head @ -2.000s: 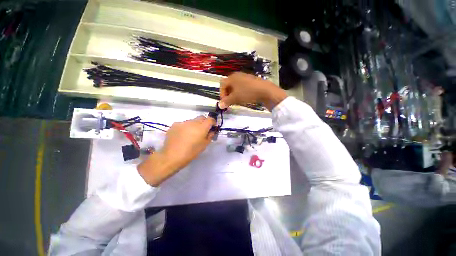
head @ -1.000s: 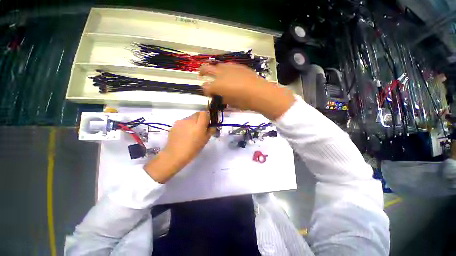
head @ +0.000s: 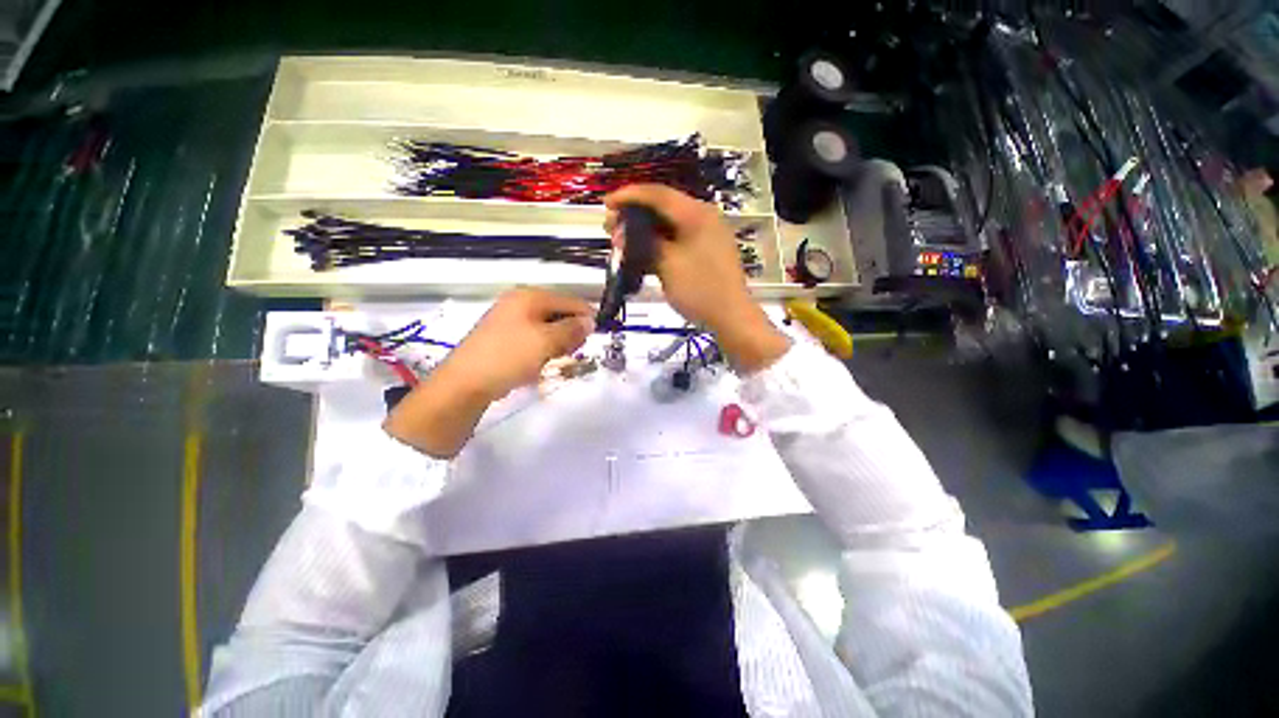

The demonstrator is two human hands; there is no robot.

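The wire harness (head: 652, 331), thin dark wires, lies across the upper part of the white board (head: 561, 477). My left hand (head: 512, 344) pinches the harness near its middle; the fingertips partly hide the wires. My right hand (head: 694, 260) is just above and right of it and grips a black tape roll (head: 638, 241), seen nearly edge-on. A black strip runs from the roll down to the harness beside my left fingertips. Red and black leads (head: 393, 362) lie at the left end by the white end holder (head: 298, 344). Small black connectors (head: 683, 379) lie right of centre.
A cream tray (head: 241, 260) behind the board holds a red and black wire bundle (head: 561, 175) and a black wire bundle (head: 421, 246). A red ring (head: 735, 420) lies on the board. Spare tape rolls (head: 821, 147), a grey machine (head: 912, 239) and a yellow object (head: 818, 326) are at right.
My right hand has turned the tape roll, which now shows upright above the harness. My left hand stays at the harness middle. The camera view has shifted, revealing the yellow object.
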